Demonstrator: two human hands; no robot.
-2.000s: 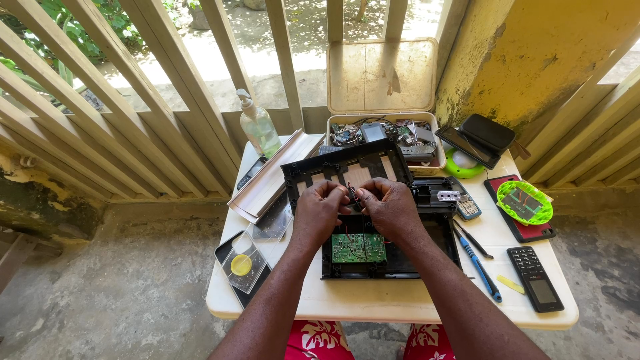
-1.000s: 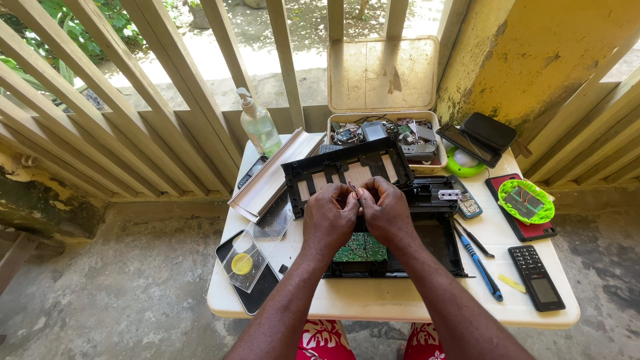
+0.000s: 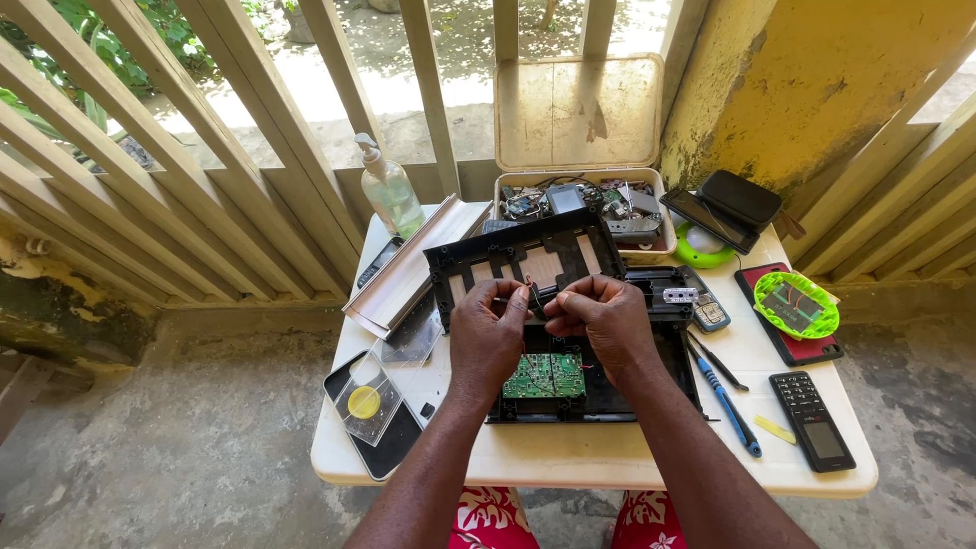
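My left hand (image 3: 492, 328) pinches thin dark and red wires (image 3: 537, 296) between thumb and index finger. Close beside it, my right hand (image 3: 606, 316) has its fingertips closed on the dark wire. Both are above an opened black plastic casing (image 3: 671, 366), which holds a green circuit board (image 3: 545, 376) below my hands. Behind them a black plastic cover (image 3: 518, 244) with pale strips inside leans at a tilt. A red wire runs down from the left fingers toward the board. The exact wire ends are partly hidden by the fingers.
An open plastic box (image 3: 667, 221) of electronic parts stands behind. On the right lie a blue-handled tool (image 3: 728, 408), tweezers (image 3: 718, 362), a keypad phone (image 3: 813, 422) and a green round solar-panel part (image 3: 795, 305). Leftward are a pump bottle (image 3: 390, 191), a metallic channel (image 3: 419, 263) and clear plastic plates (image 3: 374, 400).
My hands were close together a second ago and are now slightly apart, with the dark wire showing between them. The casing and the things around it have stayed in place.
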